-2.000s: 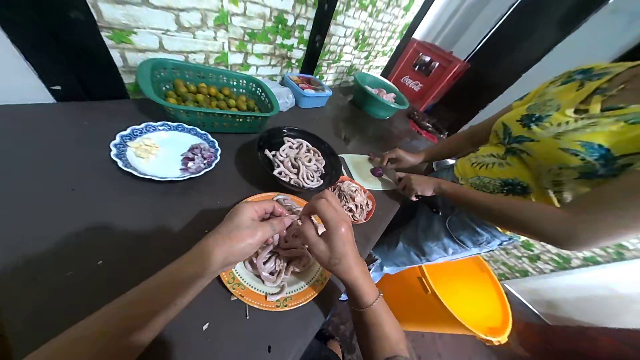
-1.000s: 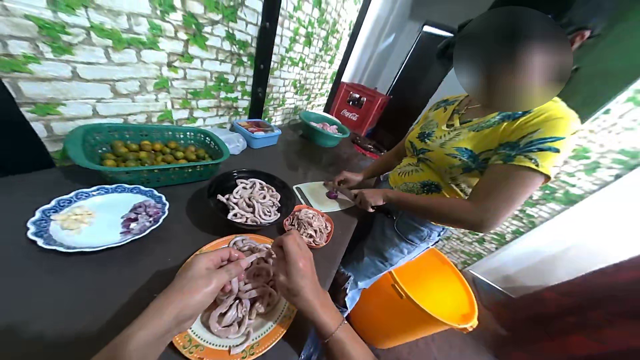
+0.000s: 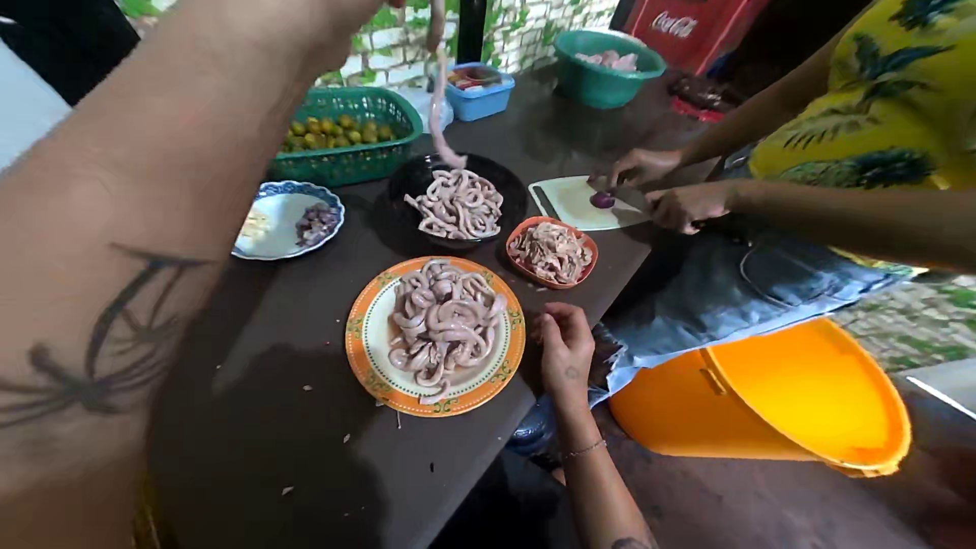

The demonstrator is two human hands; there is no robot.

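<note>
My left hand (image 3: 366, 9) is raised at the top edge, mostly cut off, and a long strip of cleaned intestine (image 3: 439, 107) hangs from it. The strip's lower end is just above the pile of intestines (image 3: 460, 204) in a black bowl (image 3: 511, 183). My right hand (image 3: 566, 343), fingers curled, rests by the right rim of an orange-rimmed plate (image 3: 358, 335); nothing shows in it. More intestines (image 3: 450, 324) are heaped on that plate. A small orange-red bowl (image 3: 594, 263) of thin, shredded-looking pieces is beside the black bowl.
At right a person's hands (image 3: 671, 194) cut a red onion (image 3: 602, 200) on a white board (image 3: 572, 187). Behind stand a green basket of small citrus fruits (image 3: 389, 99), a blue container (image 3: 480, 99) and a green basin (image 3: 595, 84). An orange bucket (image 3: 686, 404) stands below the table's right edge.
My left hand has risen from over the orange-rimmed plate, lifting an intestine strip. My right hand has moved from above the plate to its right side, apart from the left.
</note>
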